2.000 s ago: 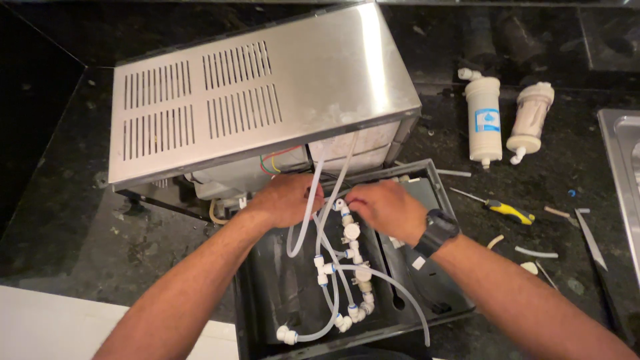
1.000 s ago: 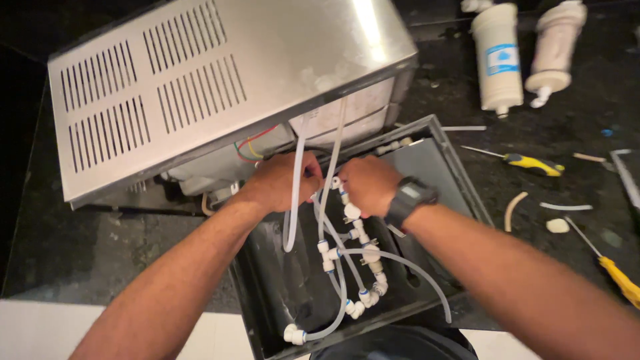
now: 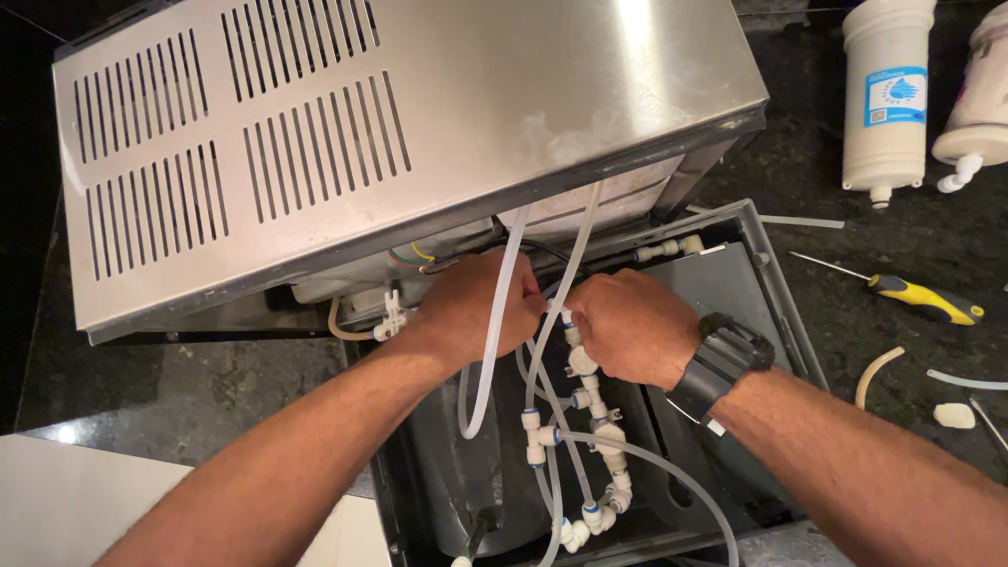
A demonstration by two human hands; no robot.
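My left hand (image 3: 492, 303) is closed at the upper end of a chain of white push-fit fittings (image 3: 606, 433), its fingertips on a small part I cannot make out. Facing it, my right hand (image 3: 634, 323), with a black watch on the wrist, pinches the topmost fitting of that chain. Translucent plastic tubes (image 3: 496, 339) hang between and in front of the hands. Lower down, a white tee fitting (image 3: 539, 437) joins several tubes. All this lies over an open black plastic tray (image 3: 787, 331), beside the stainless steel housing (image 3: 488, 102) of an appliance.
Two white water filter cartridges (image 3: 886, 150) lie at the upper right. A yellow and black screwdriver (image 3: 925, 299), short tube offcuts (image 3: 874, 374) and a small white piece (image 3: 954, 415) rest on the dark stone counter (image 3: 819, 169). Coloured wires (image 3: 413, 256) show under the housing.
The view has shifted and come closer. Both hands stay at the same fittings, fingertips close together.
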